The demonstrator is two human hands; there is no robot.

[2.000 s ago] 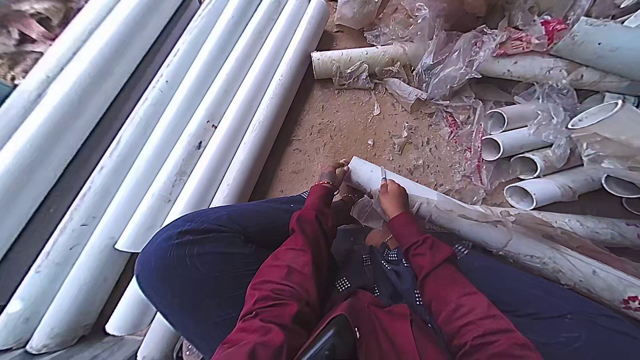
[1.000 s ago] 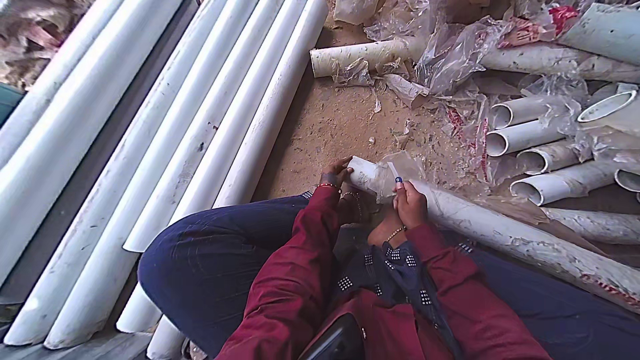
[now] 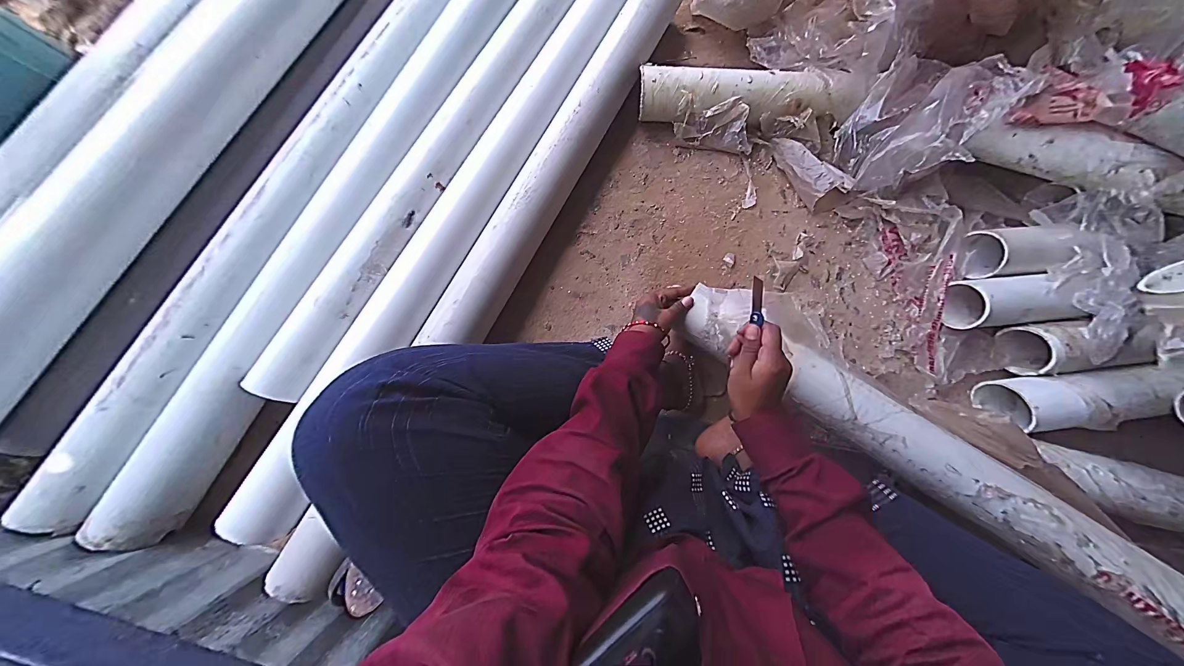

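Note:
A long white plastic pipe [image 3: 888,425] with clear plastic film on it lies slantwise across my right leg, its near end between my hands. My left hand [image 3: 662,310] grips that end, fingers at the rim. In my right hand [image 3: 758,370] is a small knife [image 3: 758,301] with a blue part below its blade, which points up, away from me, over the pipe. Loose clear film [image 3: 800,319] hangs beside the pipe behind the right hand. The inside of the held pipe end is hidden.
Several long white pipes [image 3: 407,222] lie side by side at the left. On the right are shorter pipes [image 3: 1004,301] with open ends, among crumpled plastic film [image 3: 925,120]. Another pipe [image 3: 740,92] lies across the sandy ground [image 3: 638,222] ahead.
The knife blade now points up from my right hand, clear of the film. Film that stood up beside the right hand a second ago lies lower. My left hand has stayed at the pipe's end.

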